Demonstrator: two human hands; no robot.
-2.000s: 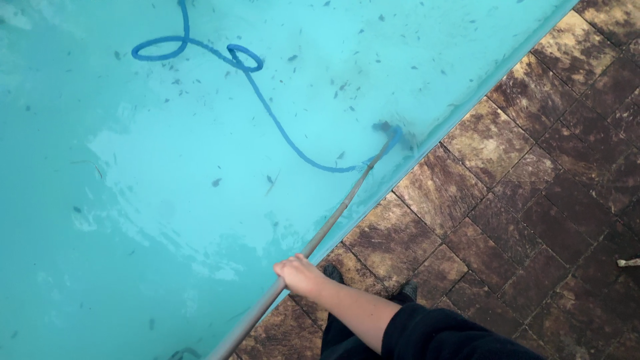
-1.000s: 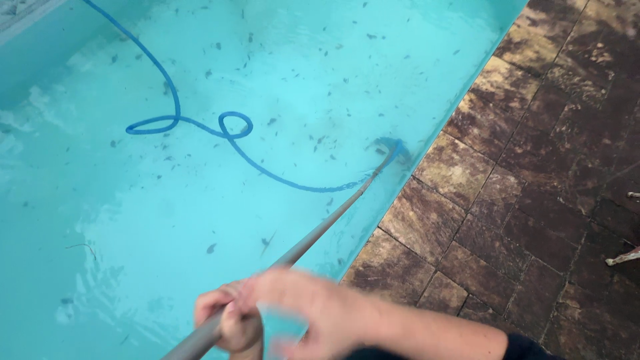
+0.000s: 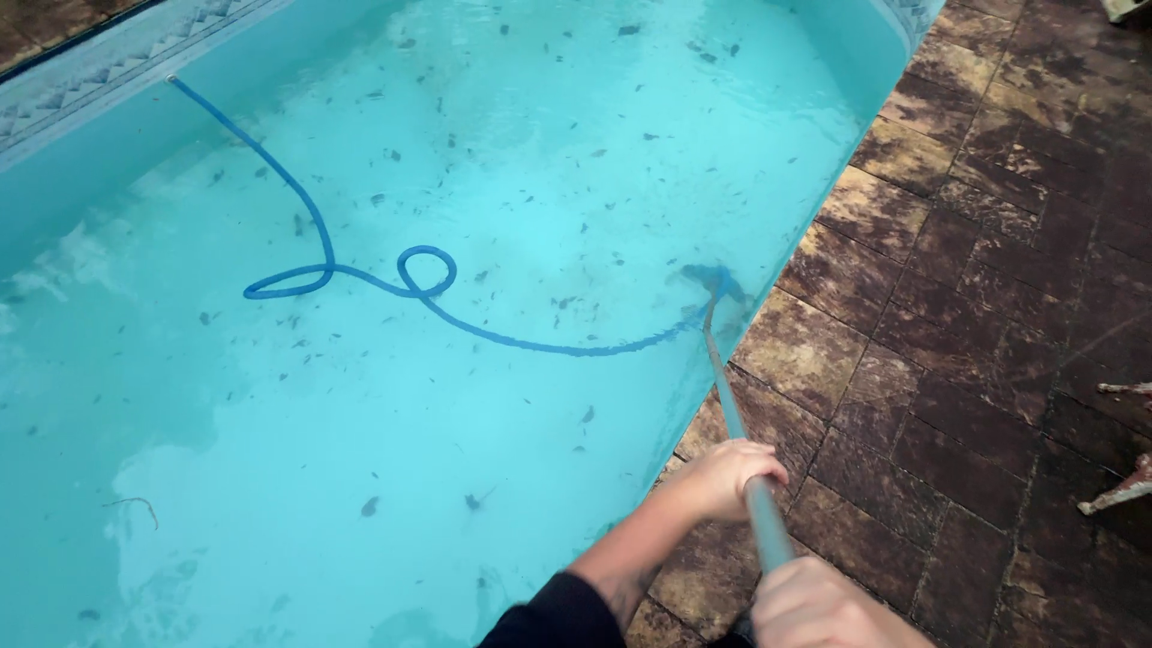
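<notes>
A long pole [image 3: 731, 405] runs from the bottom of the view down into the pool water. My left hand [image 3: 731, 480] is wrapped around it above the paved edge, and my right hand [image 3: 823, 607] grips it lower in the view, cut off by the frame's edge. At the pole's far end a dark pool vacuum head [image 3: 717, 282] lies under the water near the right wall; its details are blurred. A blue hose [image 3: 540, 346] leads from the head leftward, makes two loops, and ends at a fitting [image 3: 171, 79] in the far wall.
Brown stone paving [image 3: 945, 360] borders the pool on the right. Pale, worn legs of an object [image 3: 1116, 490] stand on it at the right edge. Dark leaves and debris [image 3: 371, 506] are scattered in the water. A patterned tile band [image 3: 108, 72] lines the far wall.
The near part of the pole has swung from the lower left to the lower right, over the paving. Both hands have moved right with it. The view has shifted, showing more of the far wall.
</notes>
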